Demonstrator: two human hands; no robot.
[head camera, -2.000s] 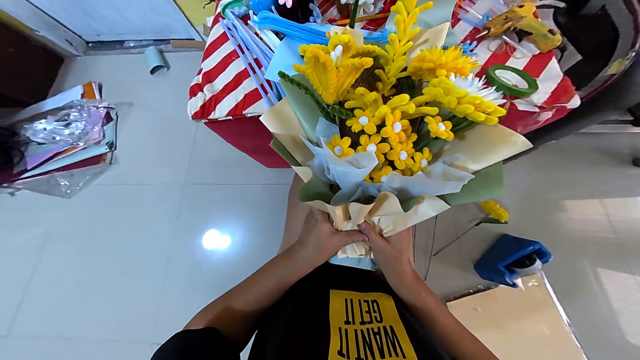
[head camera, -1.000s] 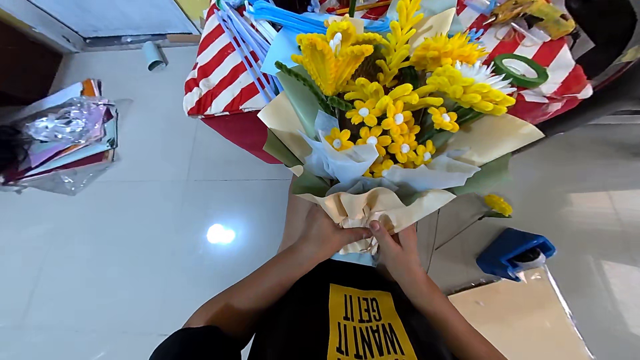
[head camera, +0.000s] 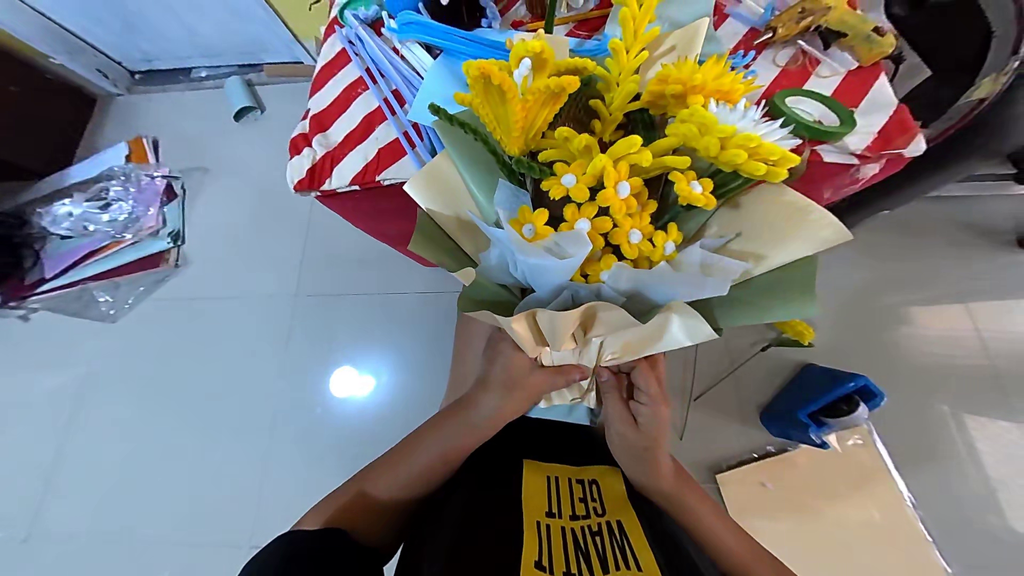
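A bouquet of yellow and white pipe-cleaner flowers (head camera: 624, 208) leans in front of me, wrapped in cream, green and pale tissue-like paper. My left hand (head camera: 516, 376) grips the gathered cream wrapping paper (head camera: 588, 336) at the bouquet's neck, its thumb pressed across the front. On the other side of the neck, my right hand (head camera: 640, 412) pinches a thin cord or wire (head camera: 596, 368) between thumb and fingertips. Below the hands, the lower end of the wrap rests against my lap.
Behind the bouquet, a table with a red-and-white striped cover (head camera: 344, 120) holds blue stems (head camera: 456, 32), green floral tape (head camera: 812, 114) and a yellow glue gun (head camera: 856, 32). On the floor are a blue tape dispenser (head camera: 800, 408), cream sheets (head camera: 824, 504), a yellow flower (head camera: 796, 332) and stacked papers (head camera: 104, 232).
My right hand has shifted slightly off the paper neck, and its fingers now pinch the thin cord or wire. My left hand keeps its grip on the neck.
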